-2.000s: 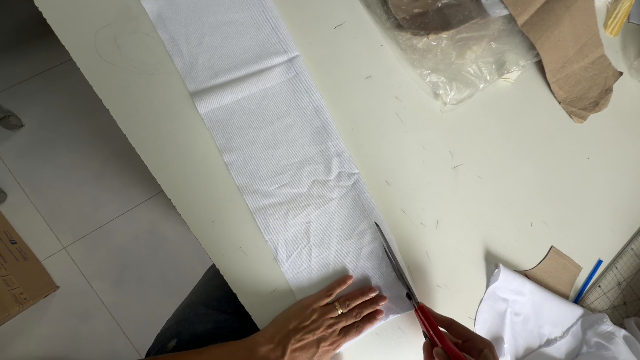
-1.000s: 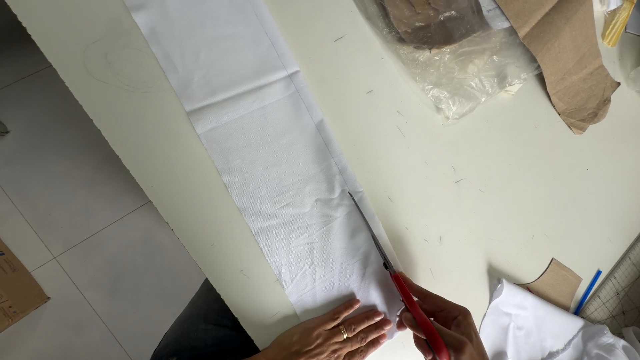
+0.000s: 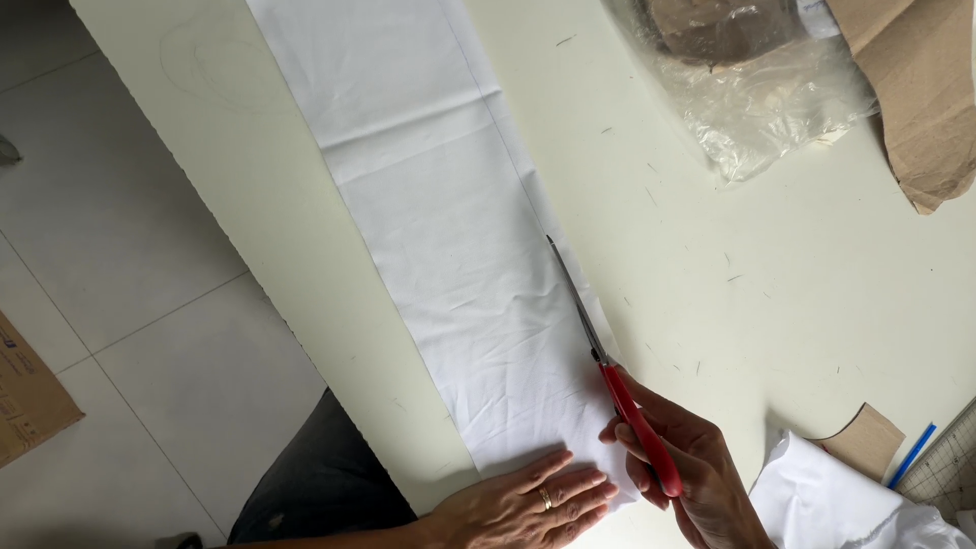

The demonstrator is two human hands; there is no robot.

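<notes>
A long strip of white fabric (image 3: 450,229) runs diagonally over the pale table, with a thin line drawn near its right edge. My left hand (image 3: 534,499), a ring on one finger, lies flat with spread fingers on the fabric's near end. My right hand (image 3: 686,457) grips the red handles of a pair of scissors (image 3: 595,328). The blades, nearly closed, lie along the strip's right side, their tips at the drawn line. Part of the lower blade is hard to make out against the cloth.
A clear plastic bag (image 3: 740,114) and brown paper pieces (image 3: 907,99) lie at upper right. At lower right are more white fabric (image 3: 823,488), a brown paper piece (image 3: 865,442), a blue stick (image 3: 911,456) and a clear gridded ruler (image 3: 945,457). The table edge (image 3: 229,236) drops to a tiled floor.
My right hand and the scissors have moved up along the strip's right side, farther from its near end. My left hand stays flat on the fabric.
</notes>
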